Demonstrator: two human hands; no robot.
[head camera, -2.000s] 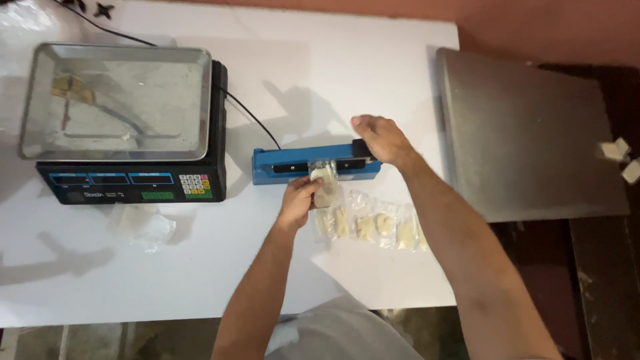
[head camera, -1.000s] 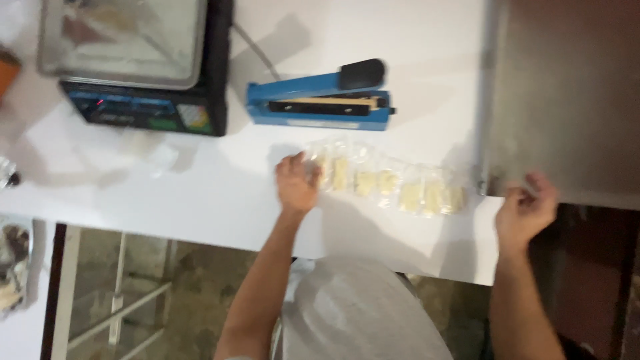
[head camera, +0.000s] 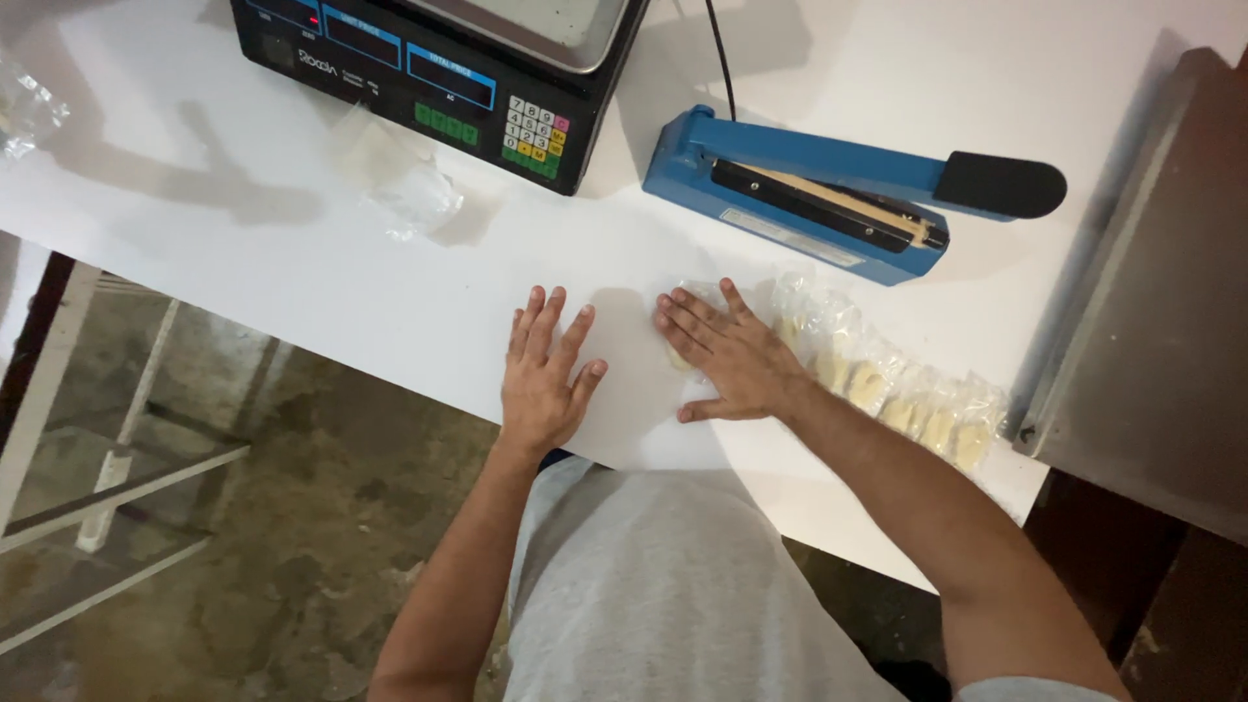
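My right hand lies palm down, fingers apart, over a clear plastic packet near the left end of a row of packets. Most of that packet is hidden under the fingers. My left hand is spread at the table's front edge, holding nothing. The other clear packets, each with pale yellow pieces, run down to the right beneath and beyond my right forearm. Behind them stands a blue impulse sealer, its black-tipped arm raised a little above the sealing strip.
A black price-computing scale with a metal pan stands at the back left. Crumpled clear plastic lies before it, more at the far left. A metal surface borders the white table on the right.
Two seconds ago my left hand held a packet at the sealer and my right hand was on its handle. Both have left it. My right hand has since come onto the row's left end.
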